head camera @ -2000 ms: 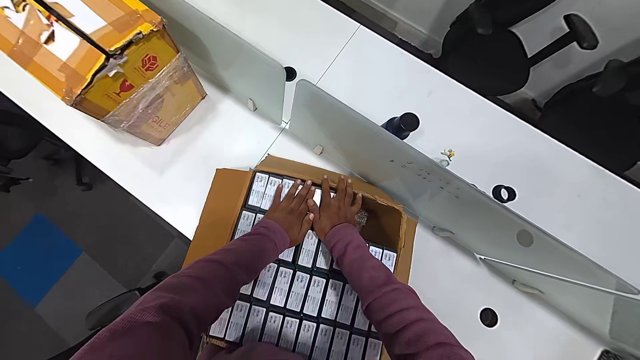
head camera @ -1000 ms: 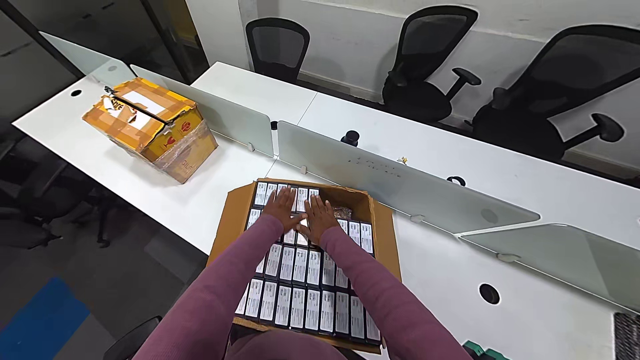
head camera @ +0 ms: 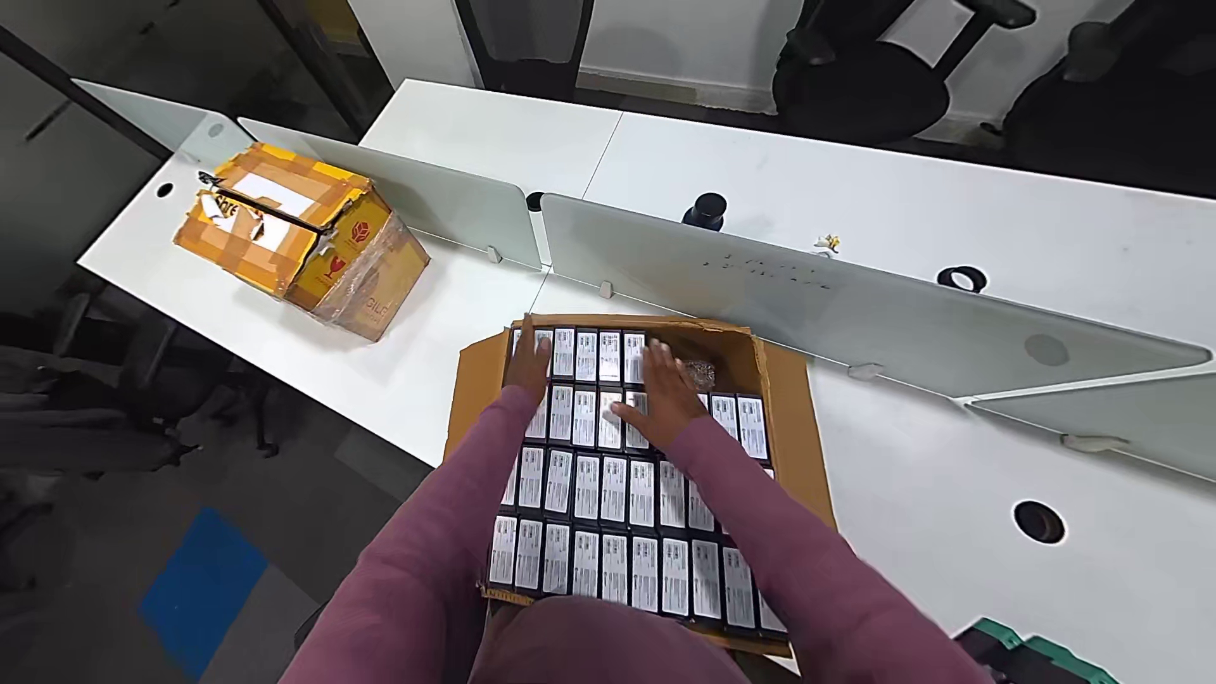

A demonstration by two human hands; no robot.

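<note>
An open cardboard carton (head camera: 798, 427) stands on the white desk, filled with rows of small black boxes (head camera: 613, 489) that bear white printed labels. My left hand (head camera: 528, 363) lies at the left end of the far row, fingers pointing away, against the carton's far left corner. At the right end of that row, my right hand (head camera: 663, 394) rests with its fingers against the last box and its thumb over the second row. Neither hand is closed around a box. Right of the far row is a gap with clear bubble wrap (head camera: 700, 373) in it.
A taped yellow and brown carton (head camera: 370, 285) with a black strap stands on the desk at left. Frosted glass dividers (head camera: 646, 242) run behind the open carton. Beyond them are a dark bottle (head camera: 705, 211) and a black ring (head camera: 962, 278). Green-and-black objects (head camera: 1031, 655) sit at lower right.
My hands, close together on the far rows before, are now apart: the left at the row's left end, the right at its right end. The view has shifted.
</note>
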